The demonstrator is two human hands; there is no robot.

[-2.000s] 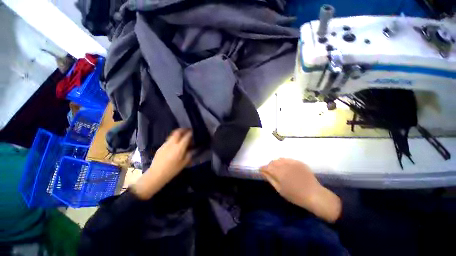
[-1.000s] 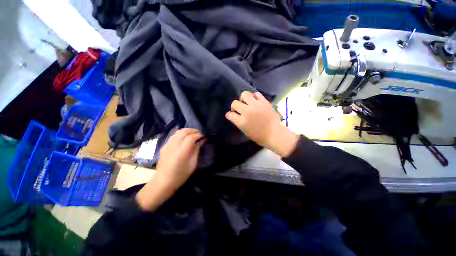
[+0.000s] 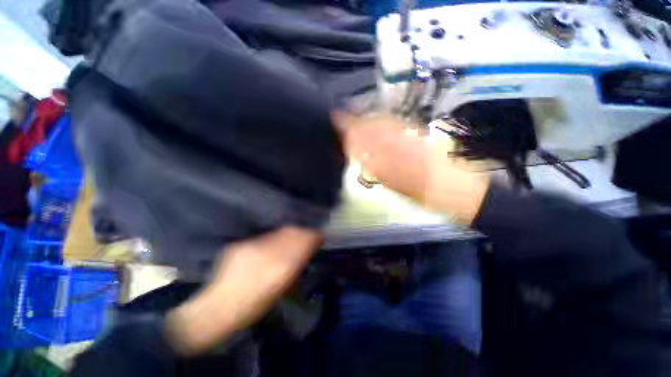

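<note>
A dark grey garment (image 3: 213,125) is held up in front of me, left of the machine, blurred by motion. My left hand (image 3: 254,276) is at its lower edge, with the fingertips hidden by cloth and blur. My right hand (image 3: 390,158) grips its right edge beside the machine head. The white sewing machine (image 3: 574,55) with a blue stripe stands at the right. My right hand and forearm partly cover the lit bed. The needle area is too blurred to tell.
A bundle of black strips (image 3: 496,129) lies under the machine arm, with a slim dark tool (image 3: 563,169) to its right. Blue baskets (image 3: 84,302) and a red item (image 3: 37,129) are at the far left. More dark cloth (image 3: 309,29) lies behind the garment.
The garment has been lifted and spread toward me. Both hands still hold it, and my left hand is lower in view. The view has shifted, so the machine appears further left.
</note>
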